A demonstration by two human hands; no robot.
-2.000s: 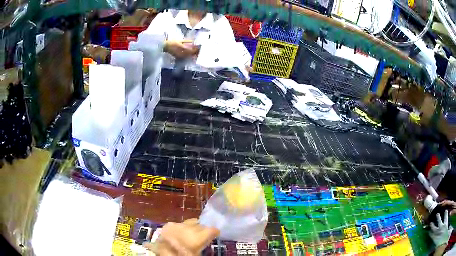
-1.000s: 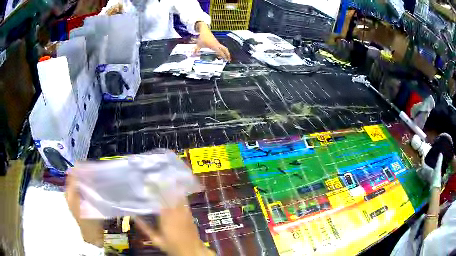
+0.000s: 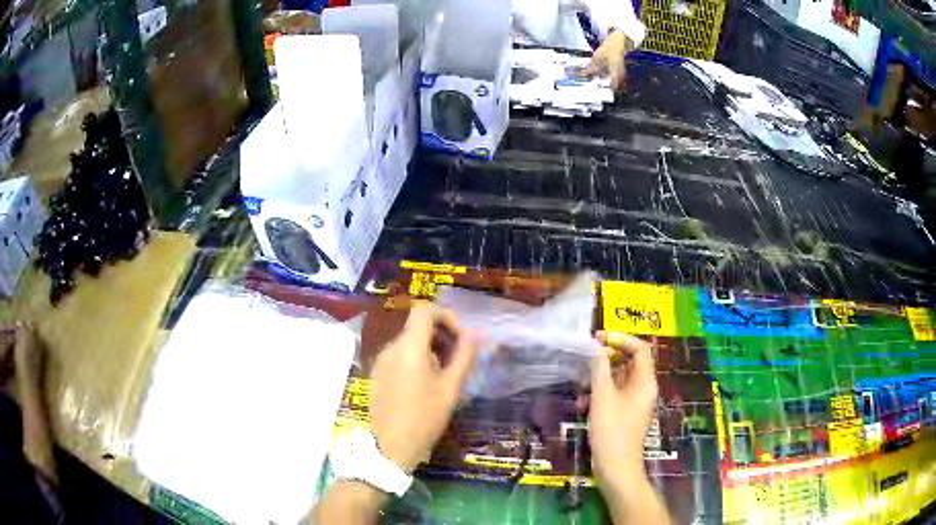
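Observation:
A thin, milky poly bag (image 3: 529, 344) is stretched between my two hands above the printed sheet. My left hand (image 3: 421, 385), with a white band on the wrist, pinches its left side. My right hand (image 3: 623, 395), with a small yellow cover on a fingertip, pinches its right side. The bag looks flat, with nothing seen inside. A bright white stack of poly bags (image 3: 246, 400) lies left of my left hand.
White retail boxes (image 3: 308, 220) with raised flaps stand in a row ahead left. Leaflets (image 3: 559, 82) lie at the far side by another person's hand (image 3: 613, 56). A black heap (image 3: 94, 210) is on the tan bench (image 3: 133, 308). Another person's arm shows at lower left.
The view has swung left. The blurred bag across my hands is now held out between my fingertips, my right hand moved to its right side. The person opposite still reaches at the leaflets.

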